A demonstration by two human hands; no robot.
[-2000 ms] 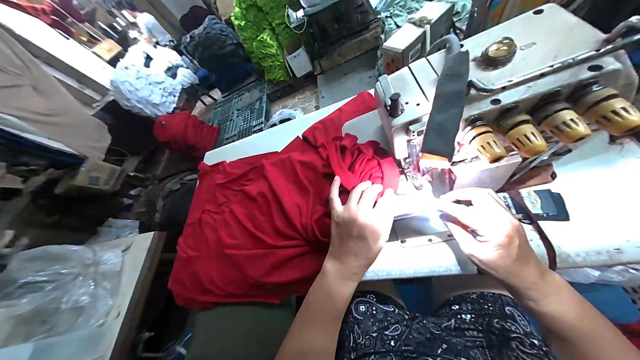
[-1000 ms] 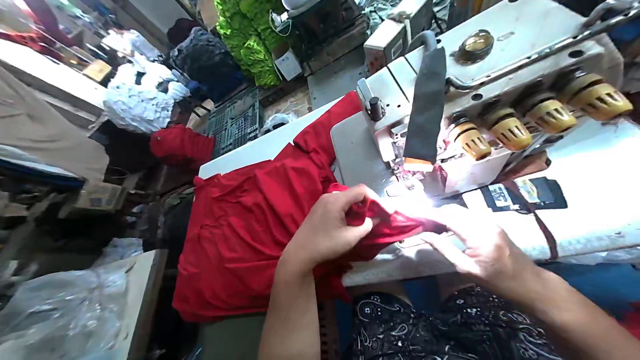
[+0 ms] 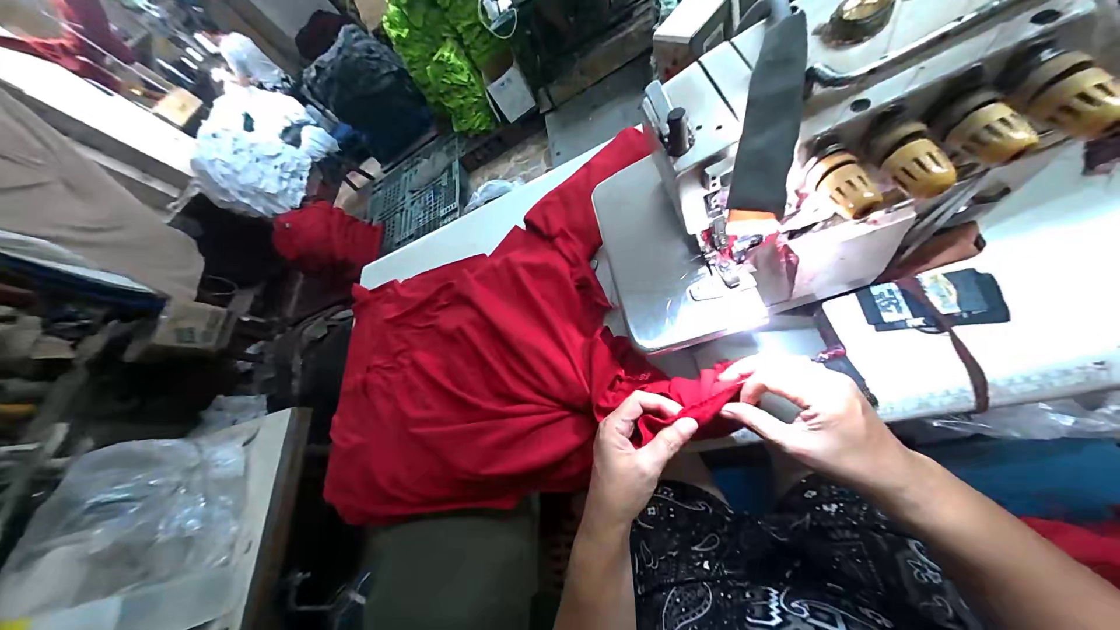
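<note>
A large piece of red fabric (image 3: pixel 464 385) lies spread over the left part of the white sewing table and hangs over its front edge. Its gathered right end is pinched by both hands, in front of the metal plate (image 3: pixel 652 262) of an overlock sewing machine (image 3: pixel 744 219). Thumb and fingers of my left hand (image 3: pixel 634 451) grip the fabric from the left. My right hand (image 3: pixel 809 407), brightly lit, pinches the fabric's right tip. The machine's needle and presser foot area (image 3: pixel 722 262) is behind my hands, and the fabric held in them is apart from it.
Yellow tension knobs (image 3: pixel 914 162) line the machine's front. A dark cloth label piece (image 3: pixel 936 302) and a brown strap (image 3: pixel 962 363) lie on the table at right. At lower left, plastic bags (image 3: pixel 131 516) cover a board. Green fabric (image 3: pixel 442 61) and a white bundle (image 3: pixel 254 149) stand behind.
Both hands have moved from beside the needle area toward the table's front edge, bringing the red fabric's gathered end with them. The metal plate is now uncovered.
</note>
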